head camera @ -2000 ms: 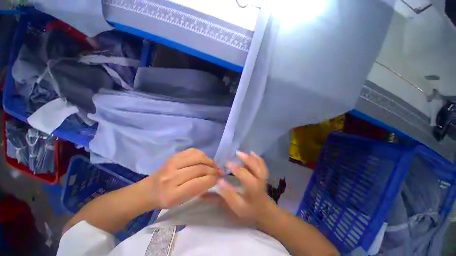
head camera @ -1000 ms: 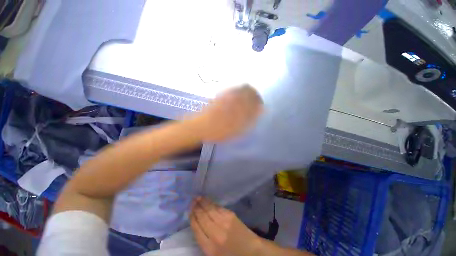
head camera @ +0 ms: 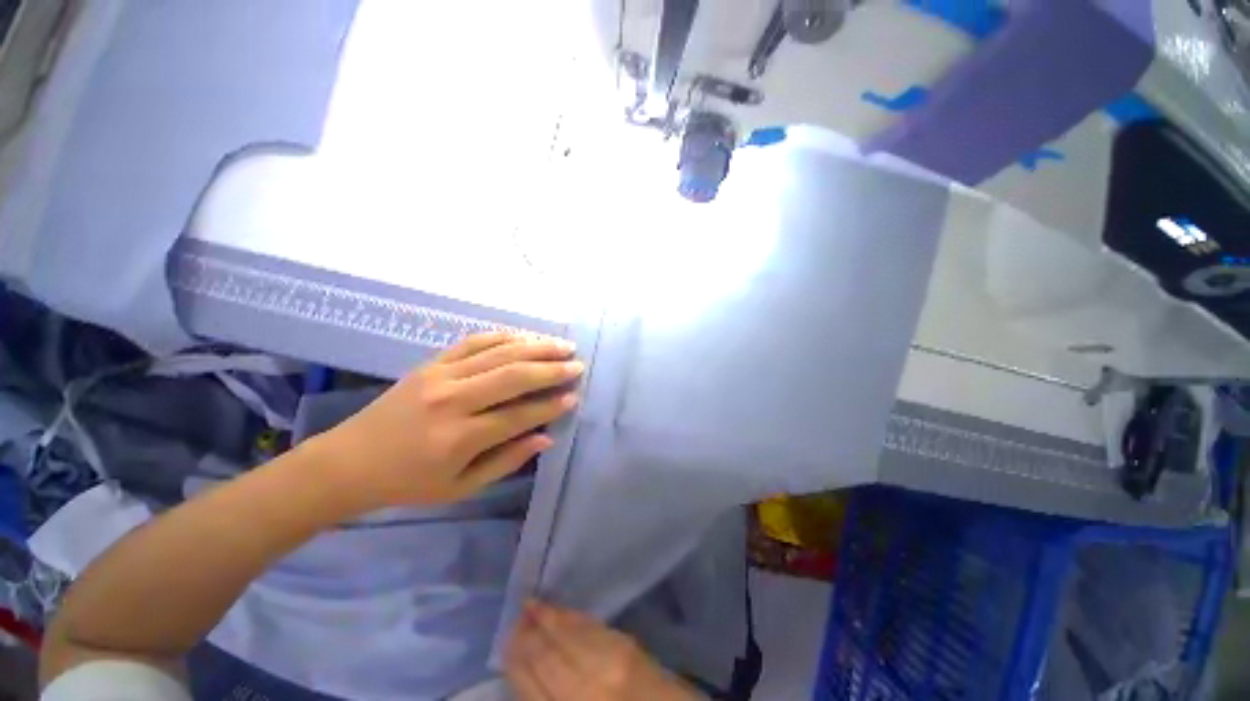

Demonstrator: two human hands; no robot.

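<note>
A light blue-grey garment panel (head camera: pixel 823 315) lies on the white machine table and hangs over its front edge. Its folded edge (head camera: pixel 559 479) runs down from the glare towards my lap. My left hand (head camera: pixel 466 418) lies at the table's front edge, fingertips on the folded edge. My right hand (head camera: pixel 583 657), partly cut off by the bottom of the picture, pinches the lower end of the folded edge. The presser foot and needle (head camera: pixel 655 107) are above in bright glare, with a dark cylindrical attachment (head camera: pixel 706 158) beside them. Whether the cloth is under the foot is hidden by glare.
Waiting panels (head camera: pixel 124 151) lie at the left. A table-edge ruler (head camera: pixel 329 308) runs along the front. A thin metal rod (head camera: pixel 1001 367) with a black clamp (head camera: pixel 1162 438) is at right. A blue basket (head camera: pixel 946 603) stands lower right; loose folded cloth (head camera: pixel 357 603) lies below the table.
The hands first worked together at the cloth's lower end. My left hand then reached over the table and now rests on the folded edge. My right hand has stayed low. The view has shifted.
</note>
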